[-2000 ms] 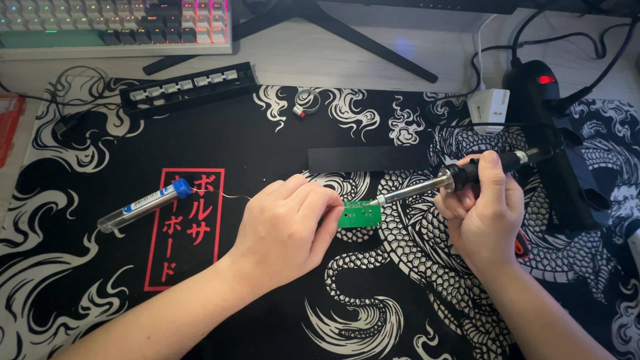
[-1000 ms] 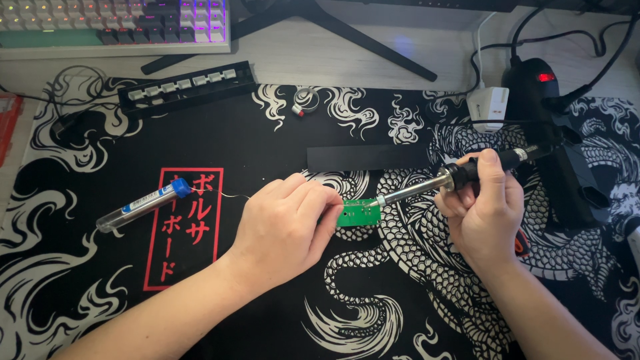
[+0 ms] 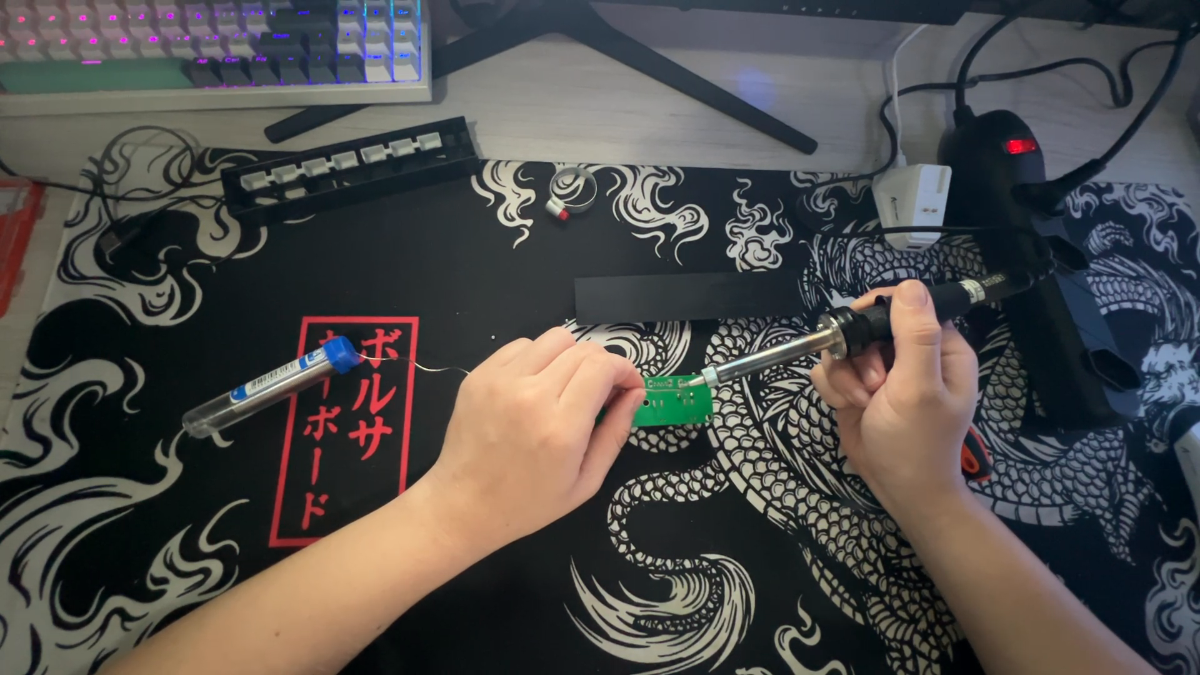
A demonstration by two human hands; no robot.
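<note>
My left hand pinches thin solder wire at the left part of a small green circuit board; whether it also grips the board is hidden by the fingers. The wire runs left from the hand to a clear solder tube with a blue cap, lying on the mat. My right hand holds a soldering iron by its black handle. The iron's tip points left and meets the upper right part of the board, close to the left fingertips.
A patterned desk mat lies under everything. Behind are a backlit keyboard, a black strip with white switches, a monitor stand and a small ring-shaped item. A black flat bar, white adapter and power strip sit beyond the board.
</note>
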